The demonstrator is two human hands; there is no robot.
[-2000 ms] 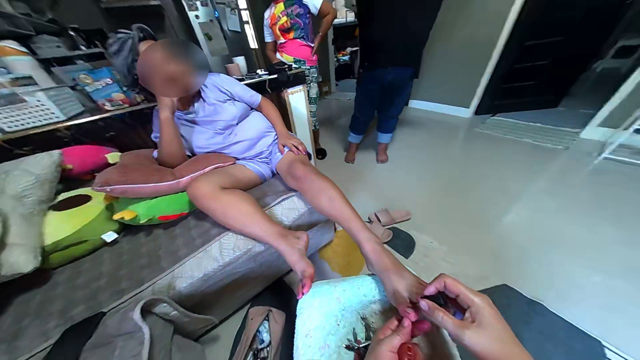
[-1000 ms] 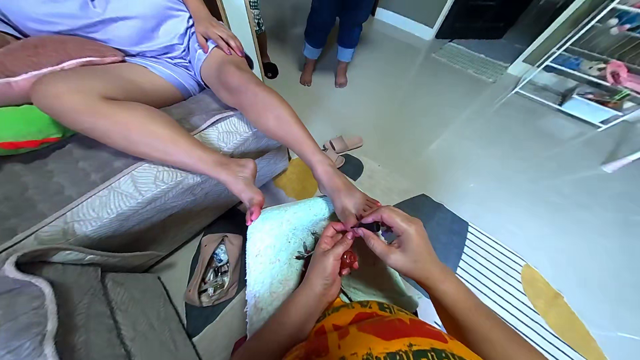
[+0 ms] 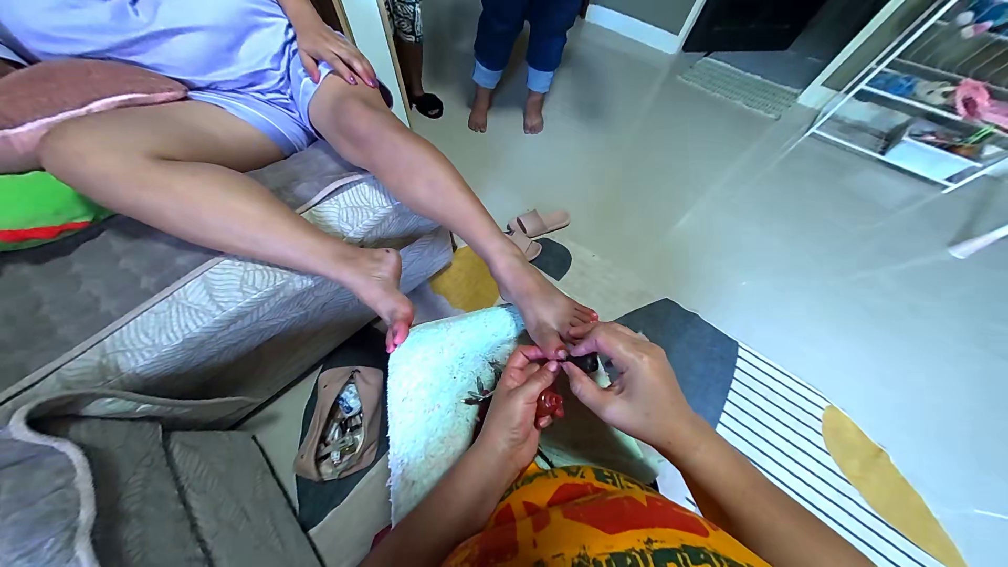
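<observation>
A seated person's foot [image 3: 543, 311] with red-painted nails rests at the far edge of a pale towel [image 3: 441, 378]. My left hand [image 3: 520, 394] is at the big toe and holds a small bottle of red nail polish [image 3: 549, 403] in its lower fingers. My right hand [image 3: 630, 374] has a black cap, likely of a nail polish brush, [image 3: 584, 362] between its fingers, close beside the same toe. The brush tip is too small to make out. Dark metal tools [image 3: 479, 392] lie on the towel left of my left hand. The person's other foot [image 3: 386, 295] hangs at the towel's left corner.
An open pouch [image 3: 366, 449] holding small bottles lies on the floor at left. A cushioned couch [image 3: 220, 315] runs along the left side. Sandals [image 3: 538, 223] lie beyond the foot. Another person's bare feet [image 3: 508, 110] stand farther back. A white rack [image 3: 890, 150] stands at right.
The view has swung down and right. Both hands stay at the toes of the same foot.
</observation>
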